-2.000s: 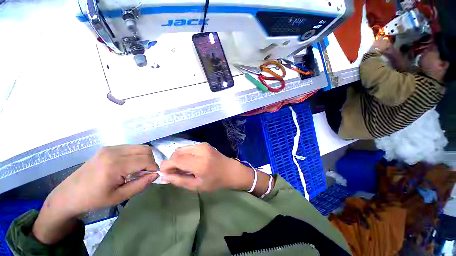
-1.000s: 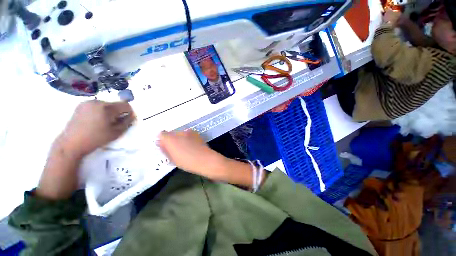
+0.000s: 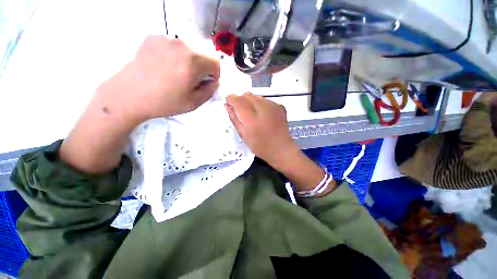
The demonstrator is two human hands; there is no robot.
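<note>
A white eyelet fabric panel (image 3: pixel 201 147) hangs from both hands over the table's front edge onto the lap, with small holes and a folded strip at its left. My left hand (image 3: pixel 169 79) is closed on its upper edge, at the left of the machine's needle area. My right hand (image 3: pixel 261 122) pinches the same edge just to the right, close to the left hand. The fingertips of the left hand are partly hidden. The sewing machine's shiny metal head end (image 3: pixel 272 35) looms just above and right of the hands, with a red part (image 3: pixel 224 42) beside it.
A black smartphone (image 3: pixel 330 79) lies right of the needle area. Scissors (image 3: pixel 393 103) and a green-handled tool (image 3: pixel 370 109) lie further right. A ruler strip (image 3: pixel 338 129) runs along the table's front edge. A blue crate (image 3: pixel 332 161) stands below it. A person in striped clothing (image 3: pixel 449 158) sits at right.
Both hands have lifted the panel from lap level to the table beside the needle area. The view has moved closer to the machine head, which now looms large.
</note>
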